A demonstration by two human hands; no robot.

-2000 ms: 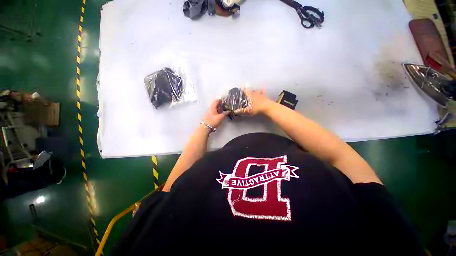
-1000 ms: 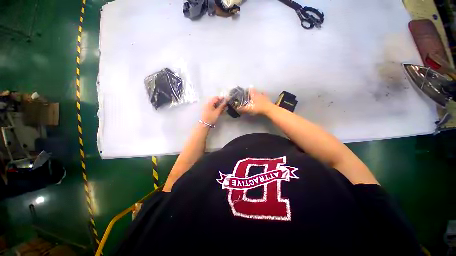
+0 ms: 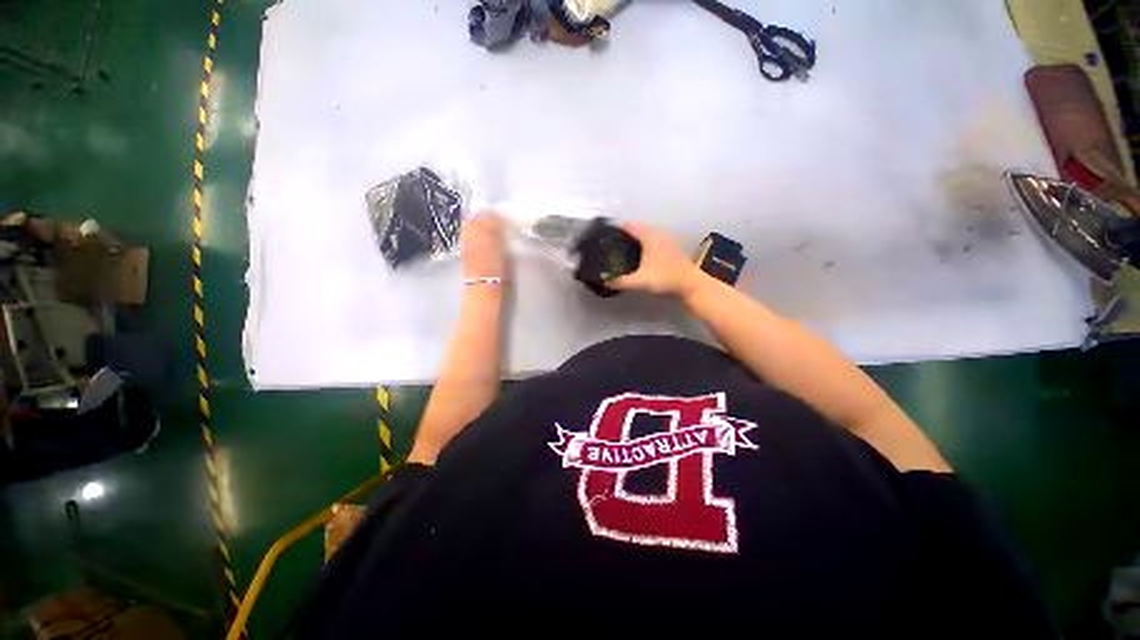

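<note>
My right hand (image 3: 655,260) holds a dark, fist-sized bundle (image 3: 609,256) above the white table cover. A clear plastic bag (image 3: 538,225) stretches from the bundle to my left hand (image 3: 483,250), which is blurred and grips the bag's far end. A second plastic bag with dark contents (image 3: 415,219) lies flat just left of my left hand. A small black and yellow item (image 3: 721,259) lies right of my right hand, partly beside the wrist.
The white padded table (image 3: 850,150) has black scissors (image 3: 783,53) and a fabric scrap heap (image 3: 531,20) at its far edge. A steam iron (image 3: 1069,223) and a brown-red pad (image 3: 1069,119) are at the right. A yellow tube frame (image 3: 278,546) stands at the lower left.
My left hand has moved left, away from my right hand, and the plastic is stretched between them. The dark bundle now shows uncovered at my right hand. The view has shifted slightly.
</note>
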